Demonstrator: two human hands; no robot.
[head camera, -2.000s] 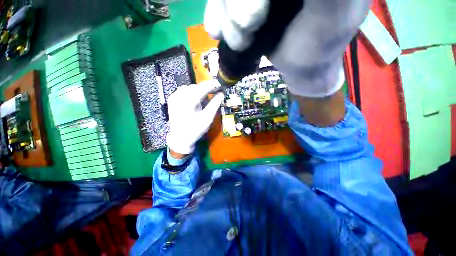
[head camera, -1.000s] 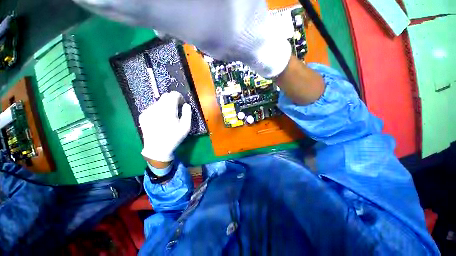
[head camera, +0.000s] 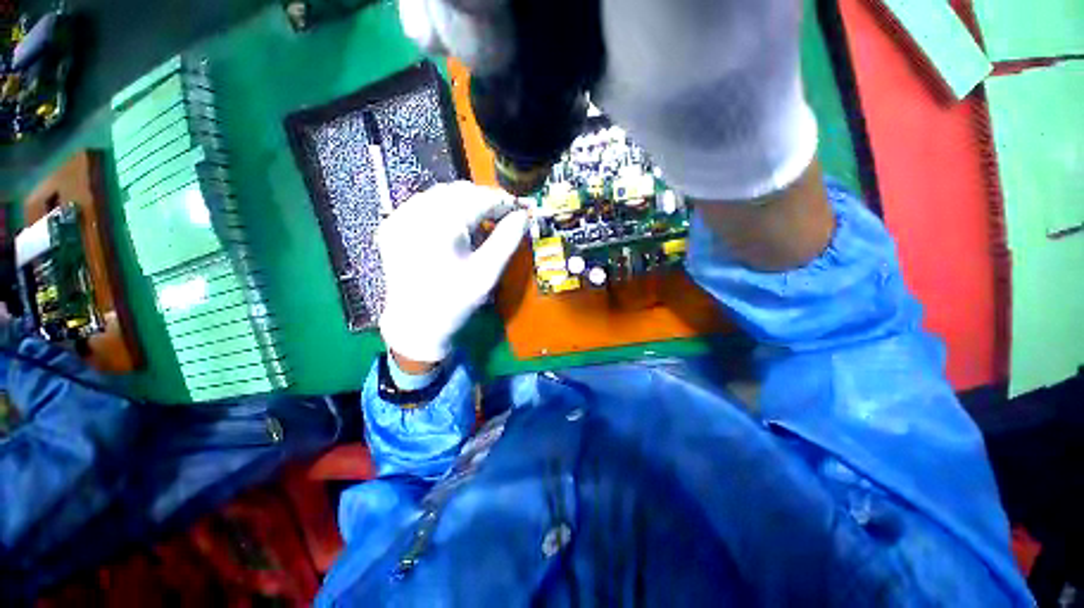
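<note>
A green circuit board (head camera: 612,232) with yellow and white components lies on the orange fixture (head camera: 594,323). My right hand (head camera: 701,89), gloved and cut off by the top edge, grips the black electric screwdriver (head camera: 541,89), its yellow-ringed tip end pointing down at the board's left edge. My left hand (head camera: 437,264), gloved, has its thumb and forefinger at the screwdriver's tip by the board's left edge. Whether a screw is between these fingers is too small to tell. The heat sink is not clearly visible behind the right hand and screwdriver.
A black screw tray (head camera: 345,196) with a slim white marker lies left of the fixture. Pale green sheets (head camera: 190,255) are stacked further left. Another orange fixture (head camera: 105,267) with a board is at far left, near a person's blue sleeve. A red mat (head camera: 933,214) lies right.
Since one second ago, my left hand has moved from the screw tray to the board's left edge. My right hand has swung back over the board, and the screwdriver has come into view.
</note>
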